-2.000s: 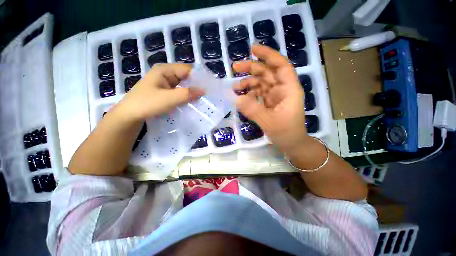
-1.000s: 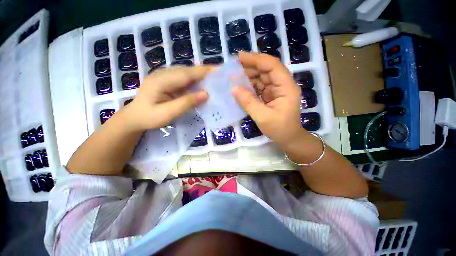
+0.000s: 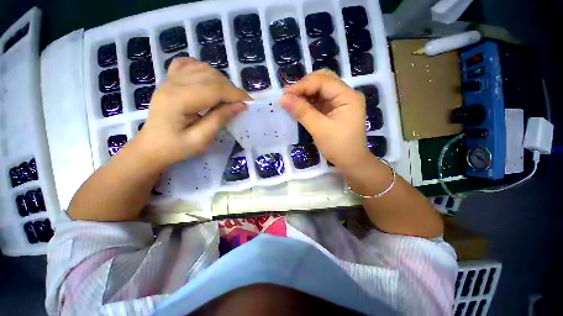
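A small translucent adhesive sheet (image 3: pixel 266 126) with groups of tiny dark dots hangs between my two hands over the blister tray. My left hand (image 3: pixel 191 111) pinches its upper left corner with thumb and forefinger. My right hand (image 3: pixel 327 114) pinches its upper right corner. A larger translucent dotted sheet (image 3: pixel 194 173) lies on the tray's front part, partly under my left hand and forearm. The white blister tray (image 3: pixel 91 92) holds rows of black glossy housings (image 3: pixel 249 52); some are hidden behind my hands.
A brown board (image 3: pixel 426 92), a white pen with yellowish tip (image 3: pixel 454 43), a blue box with knobs and gauge (image 3: pixel 483 111) and a white adapter (image 3: pixel 538 134) are at the right. Another white tray (image 3: pixel 25 123) with black housings stands at the left. Slotted trays (image 3: pixel 476 281) are low at the right.
The small sheet has gone from a tilted, blurred hold to hanging by its upper corners between both hands. The whole view has shifted slightly, with the trays now further left.
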